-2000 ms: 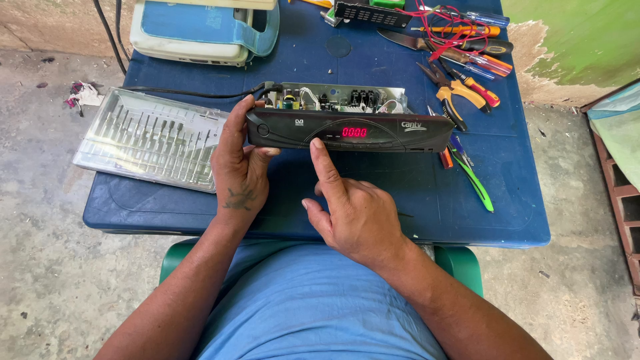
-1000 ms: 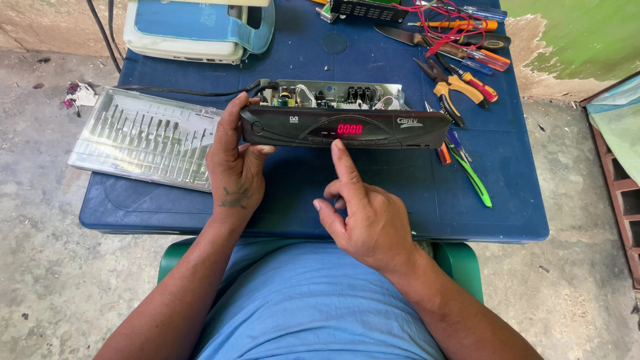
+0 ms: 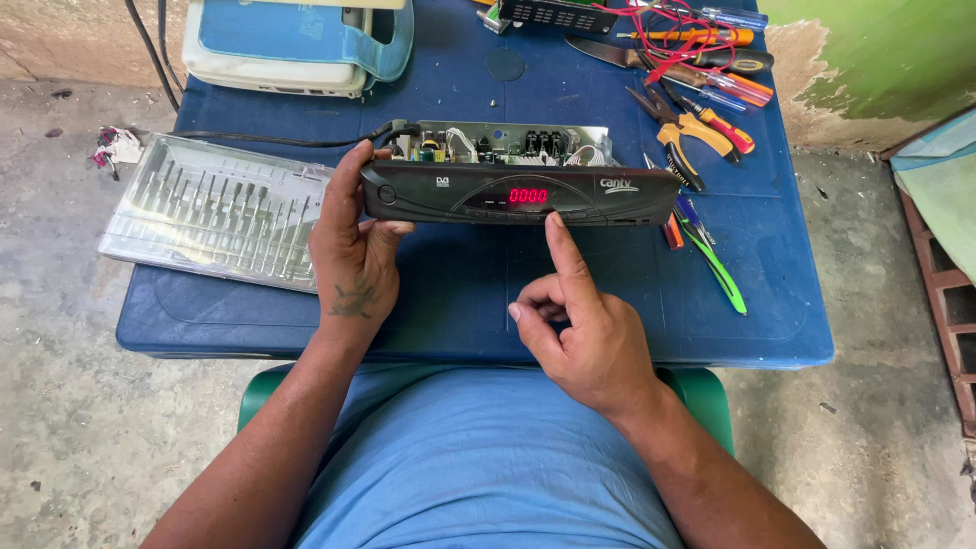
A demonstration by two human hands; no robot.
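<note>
A black set-top box with its cover off is tilted so its front panel faces me, its red display lit with zeros. Behind the panel, the circuit board and white wires show in the metal chassis. My left hand grips the box's left end, thumb below and fingers on the side. With the index finger extended, my right hand touches the lower edge of the front panel, just right of the display; its other fingers are curled and hold nothing. A black power cable runs from the box's left rear.
On the blue table, a clear case of precision bits lies left. At right are long-nose pliers, a knife, screwdrivers, red wires and green-handled tweezers. A blue-and-white device stands at the back left.
My right index finger has moved rightward along the lower edge of the front panel, from left of the display to just right of it. My left hand still holds the box.
</note>
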